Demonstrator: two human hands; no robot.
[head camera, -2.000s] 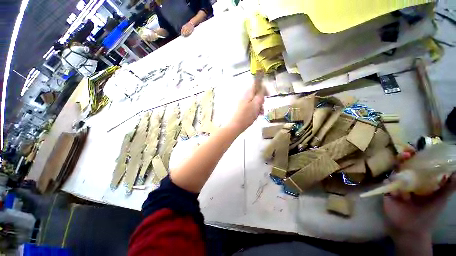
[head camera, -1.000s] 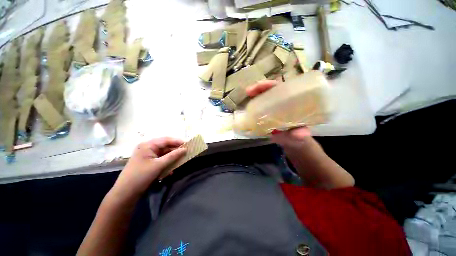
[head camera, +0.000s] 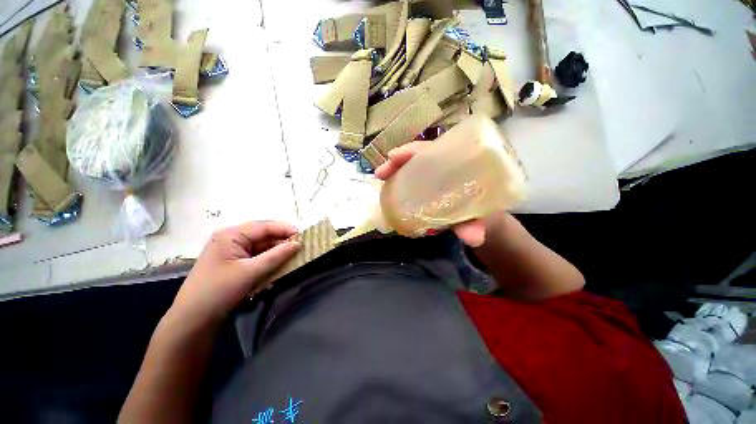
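Note:
My left hand (head camera: 242, 254) pinches a khaki ribbed strap tab (head camera: 314, 241) between thumb and fingers at the table's front edge. My right hand (head camera: 469, 230) holds the translucent yellowish glue bottle (head camera: 454, 176) tilted down to the left. Its narrow nozzle (head camera: 358, 228) is at the tab's right end; whether it touches cannot be told. Amber glue shows inside the bottle. The loose heap of tabs (head camera: 404, 107) lies beyond the bottle, some with blue-and-white ends.
The bagged roll (head camera: 121, 134) lies left of my hands, beside overlapping rows of tabs (head camera: 58, 83). The hammer (head camera: 539, 50) and black lump (head camera: 572, 69) lie right of the heap on the whitish working board (head camera: 580, 157). White bundles (head camera: 710, 352) are below at right.
The view has swung down from the wider table. My left hand has come back from over the table and holds a tab. The bottle's nozzle has moved to the tab's end.

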